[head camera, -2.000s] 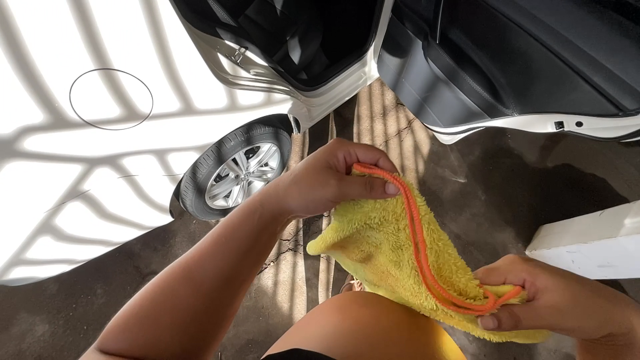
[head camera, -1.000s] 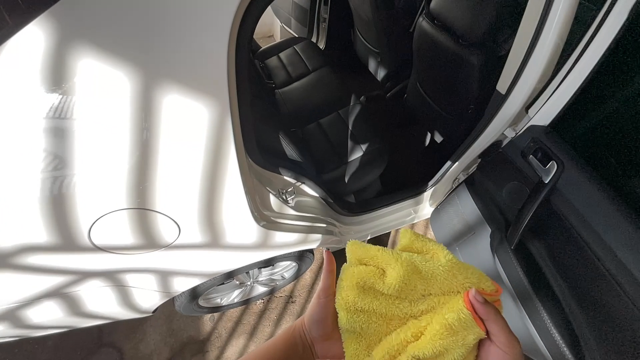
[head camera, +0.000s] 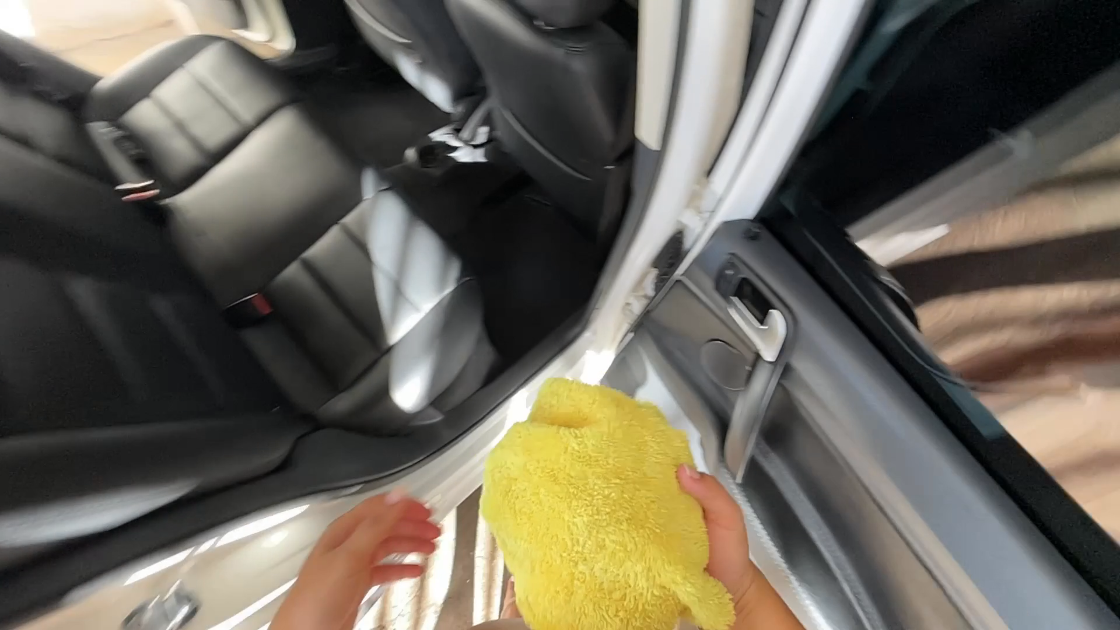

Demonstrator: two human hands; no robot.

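A fluffy yellow microfiber cloth (head camera: 604, 507) hangs bunched at the lower middle of the head view. My right hand (head camera: 726, 534) grips it along its right edge, with the thumb showing and the other fingers hidden behind the cloth. To the left of the cloth, apart from it, is my left hand (head camera: 363, 556), slightly blurred, fingers spread and a little curled, holding nothing. It is near the white door sill of the car (head camera: 446, 481).
A black leather rear seat (head camera: 289, 210) fills the left, with seat belt buckles (head camera: 249, 308). Behind the cloth on the right stands the opened car door panel (head camera: 840, 437) with its inner door handle (head camera: 759, 328). A metal door striker (head camera: 166, 608) is at lower left.
The view has moved in to the open rear doorway. My left hand has come away from the cloth, which both hands held or touched earlier. The orange edging seen before is out of sight.
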